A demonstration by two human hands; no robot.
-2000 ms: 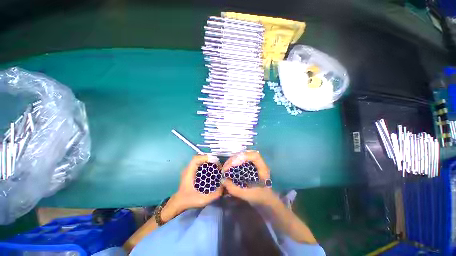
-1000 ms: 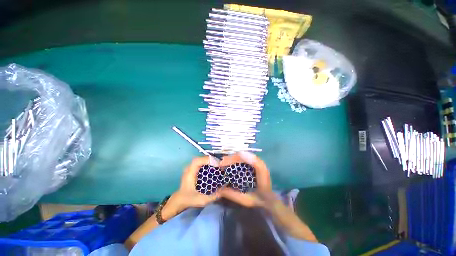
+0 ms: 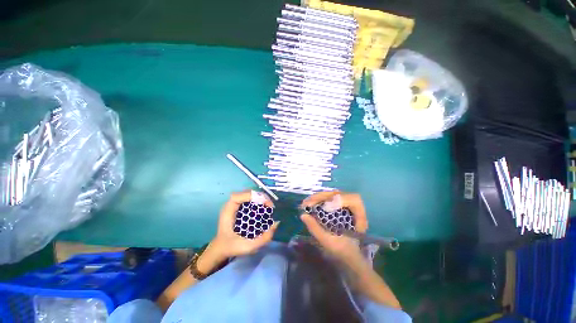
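My left hand [image 3: 230,230] is closed round a bundle of thin metal tubes [image 3: 254,220], seen end-on like dark honeycomb. My right hand [image 3: 344,243] holds a second bundle [image 3: 336,219], a little apart from the left one. One tube [image 3: 383,242] sticks out to the right from under my right hand. Pale coverings show on fingertips of both hands. Beyond my hands a long row of tubes [image 3: 309,101] lies on the green bench top. A single set-aside tube [image 3: 251,176] lies slanted left of the row's near end.
A large clear bag [image 3: 95,145] of loose tubes is at left. A small whitish bag [image 3: 407,104] with yellow pieces, a pale scatter [image 3: 376,124] and a yellow sheet [image 3: 379,35] are right of the row. A black tray [image 3: 489,139] holds tubes. A blue crate [image 3: 95,277] is lower left.
The two bundles were side by side and touching; now my hands are apart. The tube sticking out at the right of my right hand is newly visible. The bench view has shifted slightly.
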